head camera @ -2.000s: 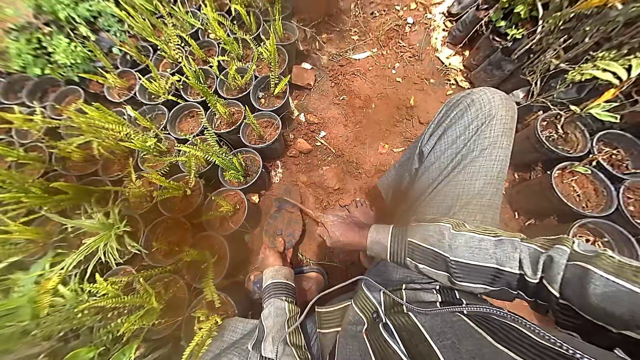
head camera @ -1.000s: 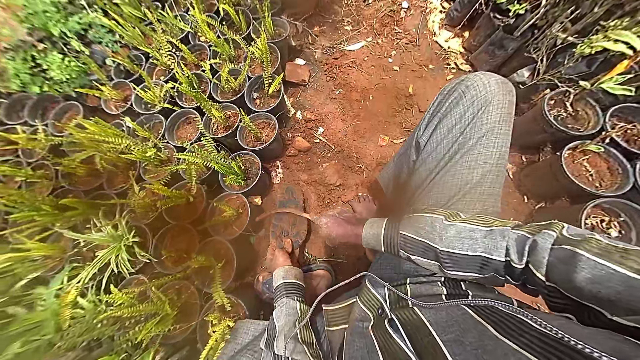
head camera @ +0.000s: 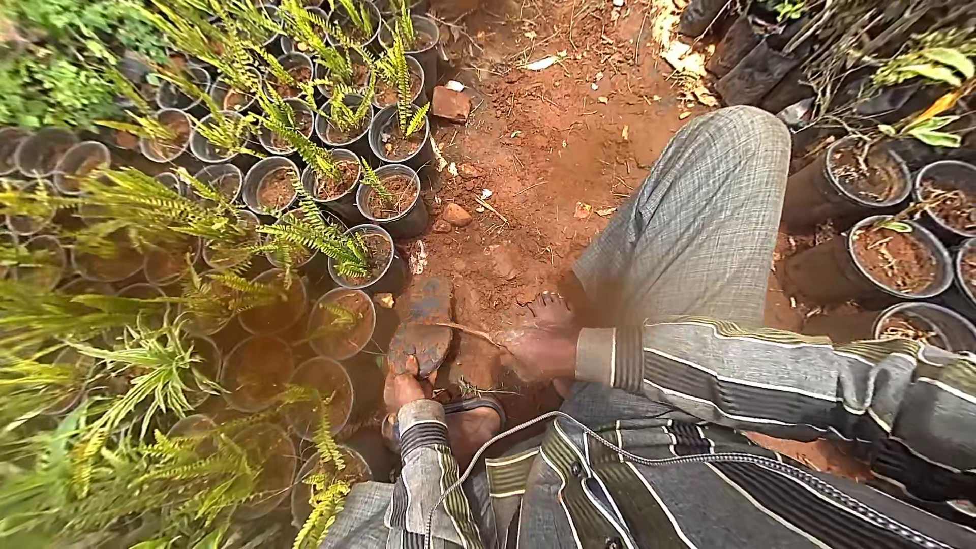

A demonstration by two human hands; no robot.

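Note:
My left hand [head camera: 406, 385] grips a mud-caked flip-flop sandal [head camera: 422, 328] near its lower end, sole facing up, beside the row of black plant pots. A thin brown stick [head camera: 469, 330] reaches from the sandal's sole to my right hand [head camera: 537, 347], whose fingers are closed around its other end. The fingers of that hand are blurred. Just behind my right hand a bare foot [head camera: 550, 306] rests on the soil. Another foot, wearing a sandal with a dark strap [head camera: 476, 404], is below and between the hands.
Black pots with small ferns [head camera: 389, 194] crowd the left side. More soil-filled pots [head camera: 896, 259] stand to the right of my raised knee [head camera: 709, 183]. A brick piece [head camera: 451, 104] and a stone [head camera: 457, 214] lie on the red soil path. A braided cord [head camera: 610, 450] crosses my lap.
The sandal and left hand have shifted a little, and the sandal now stands more upright in view than two seconds ago. Both hands keep their holds.

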